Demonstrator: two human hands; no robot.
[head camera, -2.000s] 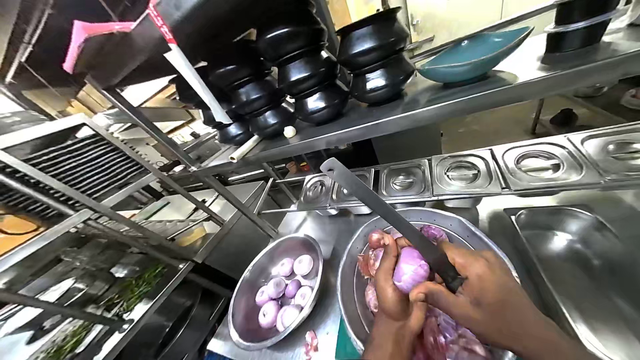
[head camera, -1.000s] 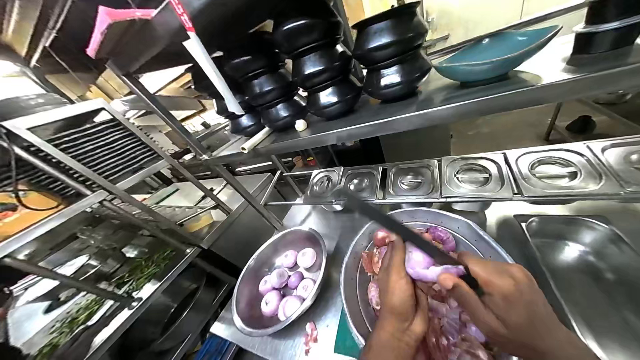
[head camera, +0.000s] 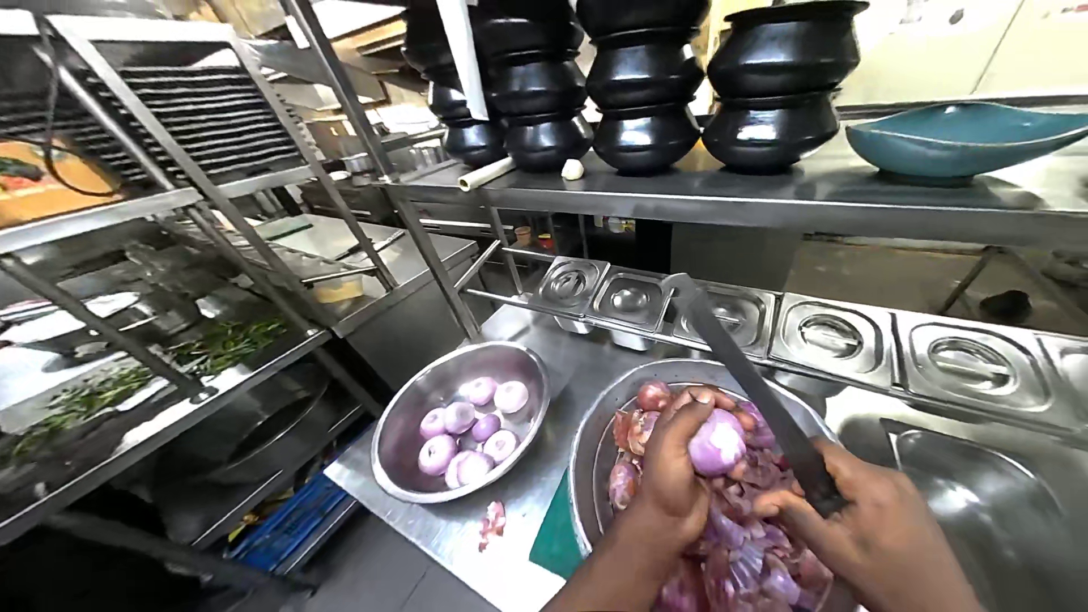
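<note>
My left hand (head camera: 680, 467) holds a purple onion (head camera: 716, 443) whose skin looks mostly off, over a large metal basin (head camera: 591, 459). My right hand (head camera: 867, 510) grips the dark handle of a knife (head camera: 748, 365), its long blade pointing up and away, beside the onion. Onion skins (head camera: 748, 561) and several unpeeled onions (head camera: 653, 396) lie in the basin under my hands. To the left, a smaller steel bowl (head camera: 395, 459) contains several peeled onions (head camera: 437, 455). Scraps of skin (head camera: 492, 524) rest on the steel table between the bowl and a green board (head camera: 557, 531).
Lidded steel containers (head camera: 829, 336) line the back of the table. Above them, a steel shelf (head camera: 765, 204) bears stacked black pots (head camera: 769, 127) and a teal dish (head camera: 960, 140). A wheeled-looking metal rack (head camera: 255, 374) stands left. A steel sink or tray (head camera: 977, 493) is at right.
The knife has swung from lying across the onion to pointing up and away beside it. The onion stays in my left hand, the knife in my right.
</note>
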